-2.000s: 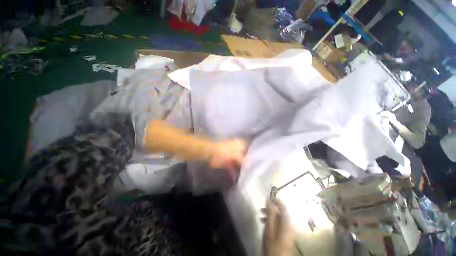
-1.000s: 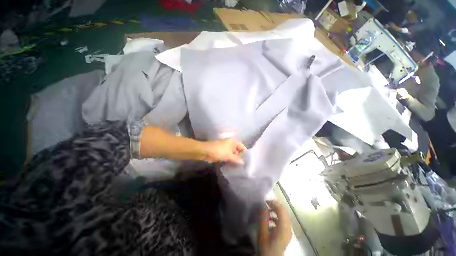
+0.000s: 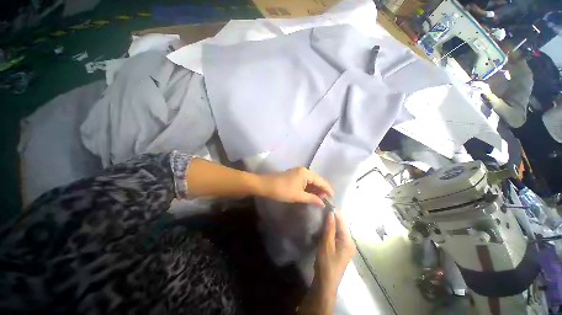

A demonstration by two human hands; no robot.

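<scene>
A light grey cloth panel [image 3: 265, 86] lies spread over the white-covered table, and its near part hangs over the front edge towards my lap. My left hand [image 3: 294, 186] pinches the edge of the grey cloth between thumb and fingers. My right hand [image 3: 334, 246] comes up from the bottom edge, and its fingertips meet the left hand's at the same bit of cloth edge. Something small and dark shows between the fingertips; I cannot tell what. The off-white sewing machine [image 3: 456, 203] stands to the right of my hands, with its lamp glare beside it.
A rumpled grey cloth heap [image 3: 145, 104] lies at the table's left. White paper pieces [image 3: 443, 117] lie behind the machine. Cardboard [image 3: 289, 7] shows at the far edge. Another sewing machine [image 3: 465, 40] and a person's arm [image 3: 514, 92] are at the upper right. Scraps litter the green floor.
My left hand has moved right and my right hand up, so their fingertips now meet at the cloth edge. The grey panel, lifted and blurred earlier, now lies flatter on the table.
</scene>
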